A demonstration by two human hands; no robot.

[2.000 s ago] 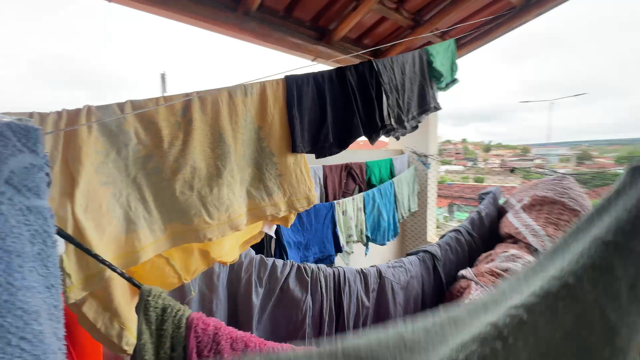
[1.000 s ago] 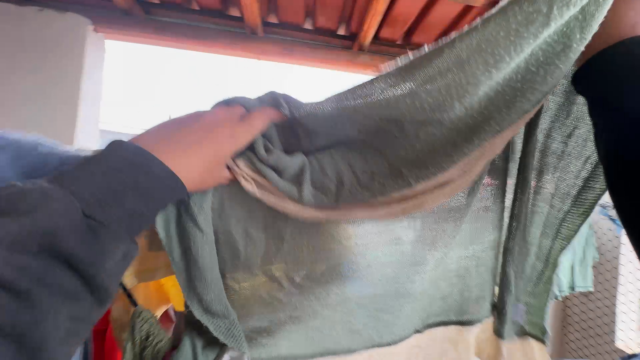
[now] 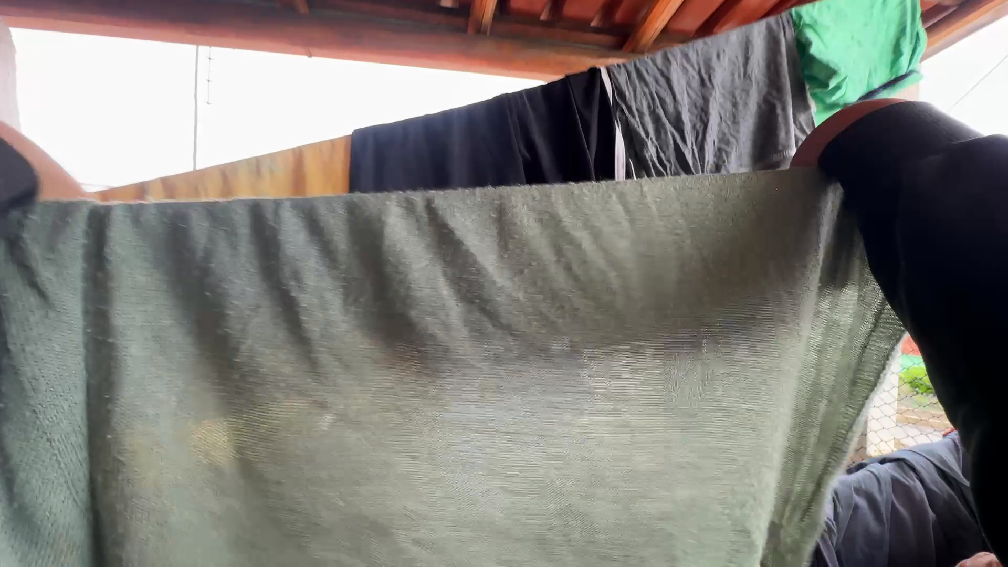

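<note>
A thin green knitted cloth (image 3: 472,378) hangs spread across most of the head view, its upper edge pulled nearly straight. My left hand (image 3: 49,169) is at the cloth's upper left corner, partly cut off by the frame; its fingers are hidden. At the upper right corner is my right hand (image 3: 843,130), mostly covered by a dark sleeve and the cloth, fingers out of sight. The taut edge between them shows that both hands hold the cloth. Some light and blurred shapes show through the weave.
Behind the cloth, a yellow cloth (image 3: 260,172), a black garment (image 3: 480,142), a dark grey garment (image 3: 709,102) and a green garment (image 3: 858,51) hang in a row. Overhead is a tiled roof with wooden beams (image 3: 315,39). Grey fabric (image 3: 898,504) and wire mesh (image 3: 894,409) show at lower right.
The green cloth, bunched at my left hand a second ago, is now spread out with a straight upper edge. My left hand has moved to the far left.
</note>
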